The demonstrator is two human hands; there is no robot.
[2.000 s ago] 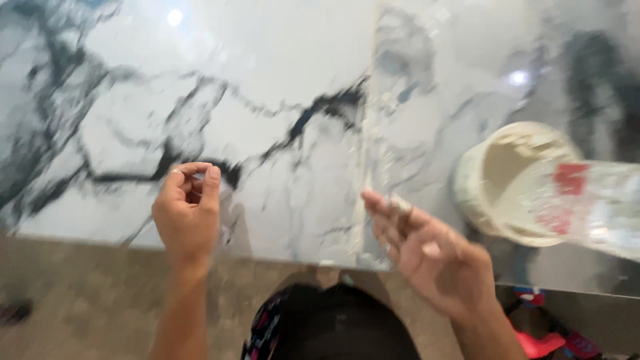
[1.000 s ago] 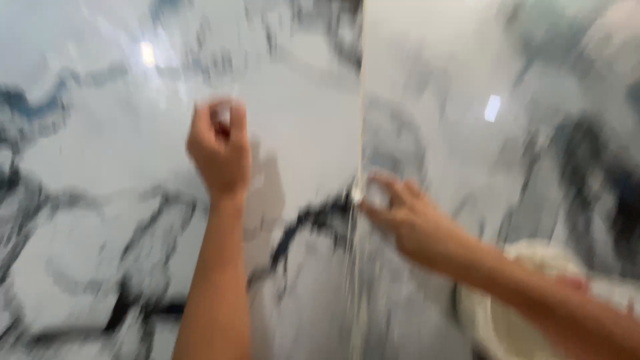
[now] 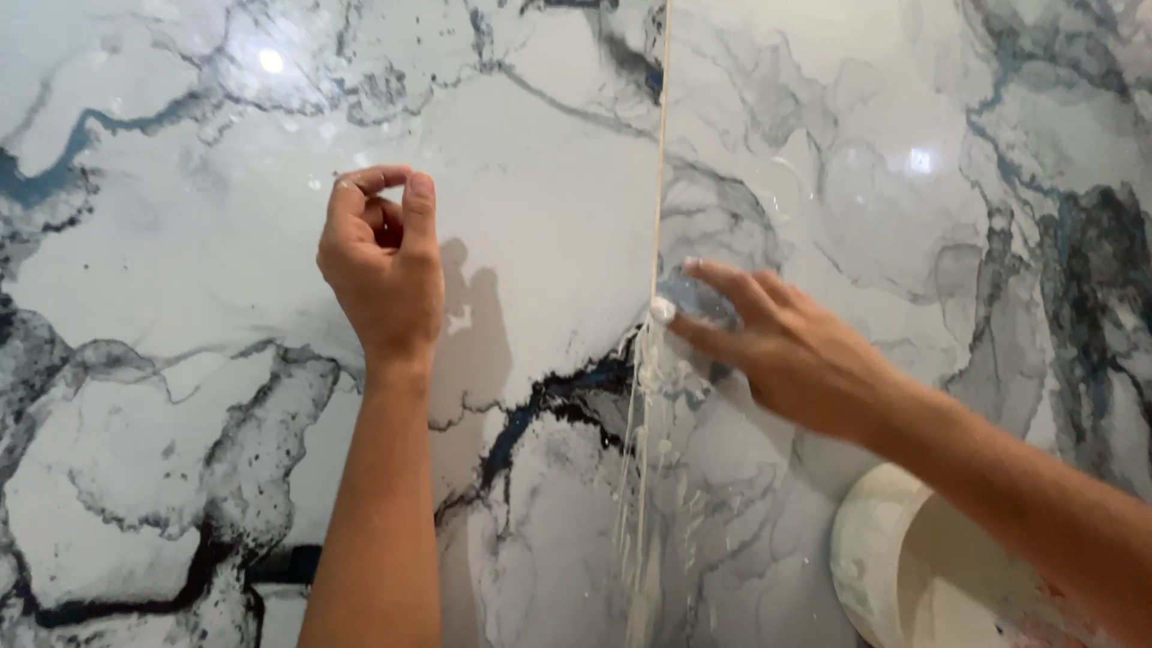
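Note:
My left hand (image 3: 387,261) is loosely curled over the left marble-patterned slab (image 3: 540,162), thumb near forefinger, with nothing seen in it. Slightly blurred, my right hand (image 3: 774,351) has its thumb at the seam (image 3: 660,225) between the two slabs, a white blob of paste (image 3: 663,310) on the thumb tip. Its index finger extends apart from the thumb over the right slab (image 3: 864,225). Cream paste lies smeared along the seam below the thumb; above it runs a thin, pale line.
A round tub (image 3: 868,549) with whitish paste inside stands at the lower right, partly hidden under my right forearm. Something reddish shows in it, too covered to name. Lamps reflect in the glossy surface.
My right hand has turned from palm up to reaching at the seam, and sits farther up it. The view has shifted forward over the slabs; the slab's front edge has left the frame.

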